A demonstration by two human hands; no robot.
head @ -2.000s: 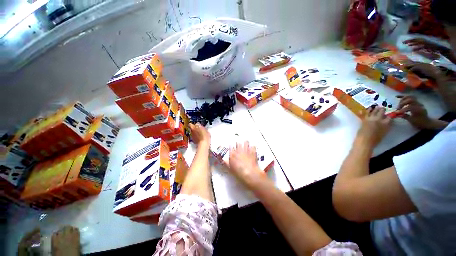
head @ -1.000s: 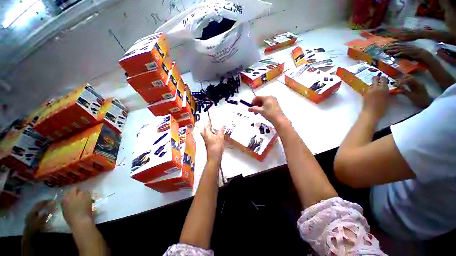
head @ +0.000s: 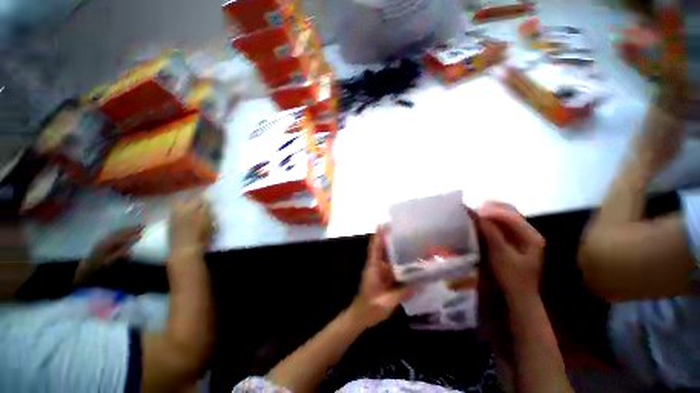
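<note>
A retail box [head: 439, 303] is held over my lap in front of the table edge, its white top flap [head: 430, 222] standing up. My left hand [head: 378, 278] grips the box's left side. My right hand [head: 513, 244] is at the right side of the flap, fingers curled; blur hides whether it holds a black handle. The pile of loose black handles [head: 381, 84] lies on the table beyond.
Finished boxes [head: 284, 165] stand stacked left of centre. Orange-yellow bundled boxes [head: 157, 157] are further left. A white supply bag [head: 395, 27] is at the back. Waiting boxes [head: 549, 96] lie at right. The neighbours' arms are at left [head: 188, 261] and right [head: 633, 207].
The box has moved from the table to over my lap, with its flap now up. Both hands have drawn back to it. The view has shifted, and the right neighbour's hand is raised.
</note>
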